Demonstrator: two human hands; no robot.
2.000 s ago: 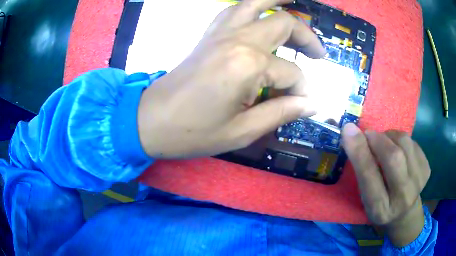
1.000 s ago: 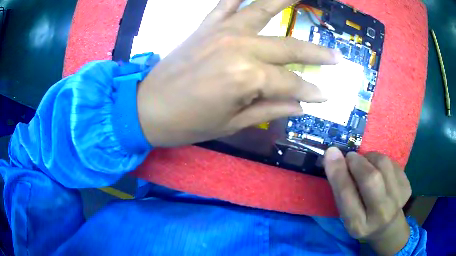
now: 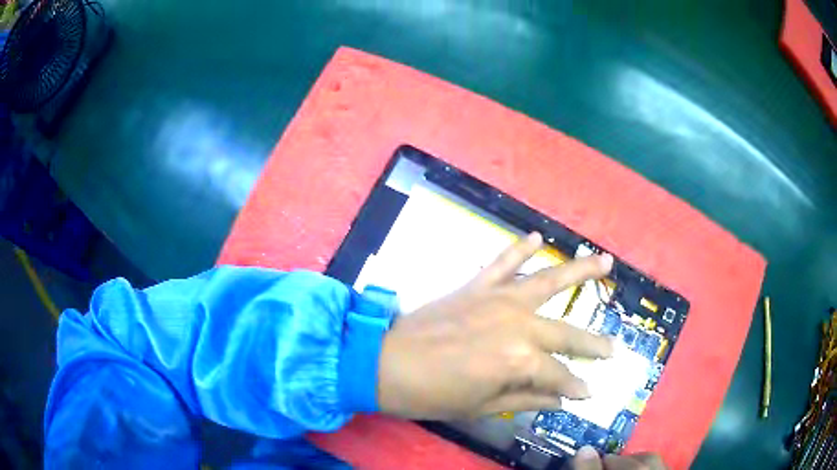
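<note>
The open tablet [image 3: 364, 240] lies face down and tilted on the red foam pad [image 3: 307, 174]. Its white-glaring battery [image 3: 436, 243] is left of the blue mainboard [image 3: 574, 430]. A bright shield plate [image 3: 617, 390] glares on the board. My left hand [image 3: 486, 353] lies across the battery and reaches the board, fingers spread, with nothing seen in it. My right hand [image 3: 617, 462] is at the tablet's lower right edge, mostly cut off by the picture's bottom. Whether it holds anything is hidden.
A tan-yellow stick [image 3: 767, 358] lies on the dark green bench [image 3: 551, 60] right of the pad. A bundle of orange-brown flex cables [image 3: 821, 395] is at the far right. A black fan [image 3: 44, 50] stands at the upper left. Another red pad [image 3: 806, 46] shows at the upper right.
The view has widened and shifted, so tablet and pad appear smaller and lower. My left hand's fingers, curled together over the board earlier, are now spread. My right hand is now mostly out of the picture.
</note>
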